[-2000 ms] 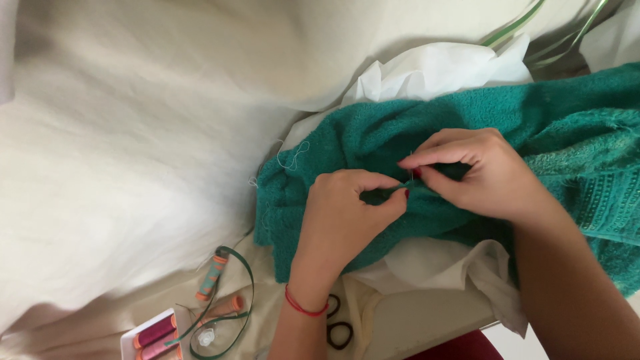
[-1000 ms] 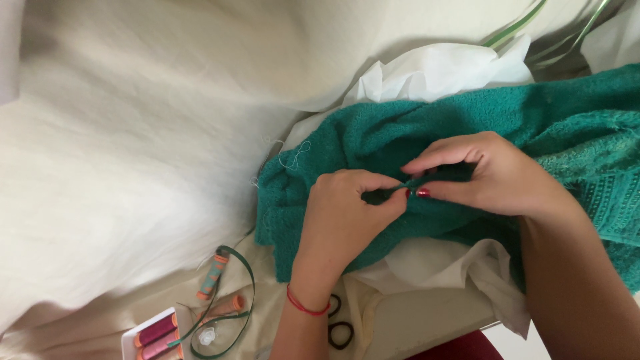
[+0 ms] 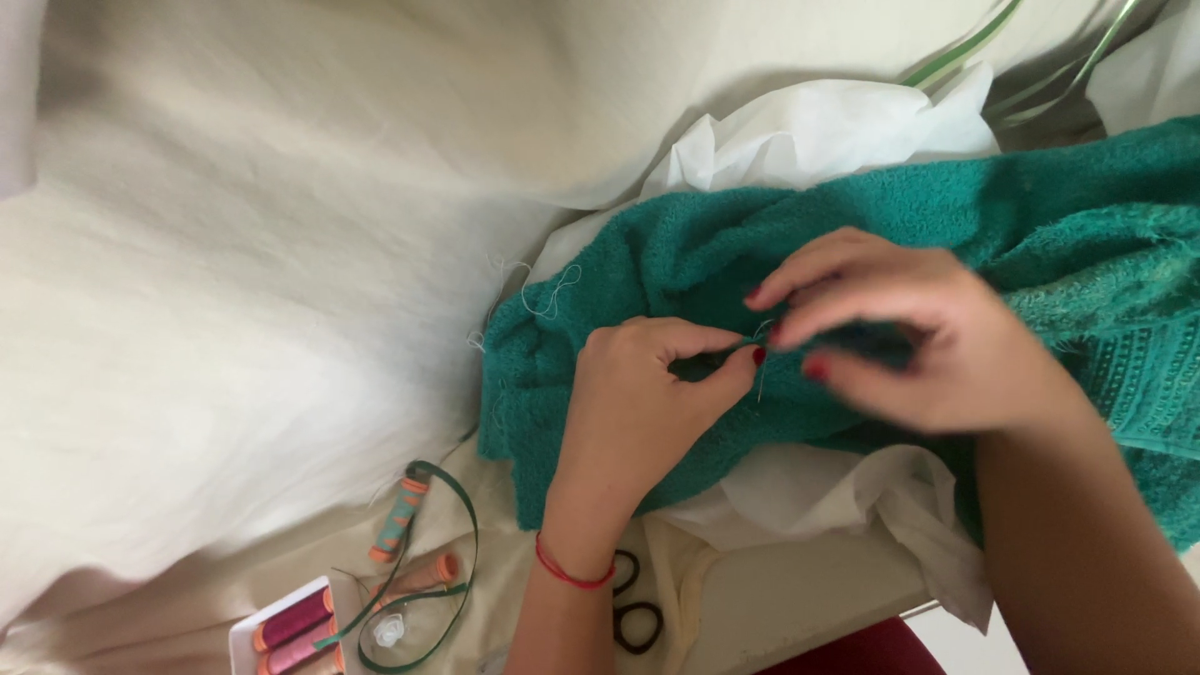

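Observation:
A teal terry towel (image 3: pixel 712 234) lies bunched across the right half of the head view. My left hand (image 3: pixel 656 403), with a red string at its wrist, pinches a fold of the towel between thumb and forefinger. A thin sewing needle (image 3: pixel 760 380) stands at that fold, just beside the fingertips. Just right of it, my right hand (image 3: pixel 900 328) is blurred, its thumb and fingers apart, with nothing plainly held. Loose pale thread (image 3: pixel 553 295) lies on the towel's left part.
Dark scissor handles (image 3: pixel 639 626) show beside my left wrist. At the lower left are a white tray (image 3: pixel 246 647) of thread spools, a teal spool (image 3: pixel 398 518), a peach spool (image 3: pixel 422 574), a green ribbon (image 3: pixel 475 525) and a white fabric rose (image 3: pixel 387 630). White cloth (image 3: pixel 825 117) lies behind the towel.
The right hand's fingers were closed at the fold beside the left fingertips; now they are spread and slightly away from it. The left hand keeps its pinch in the same place.

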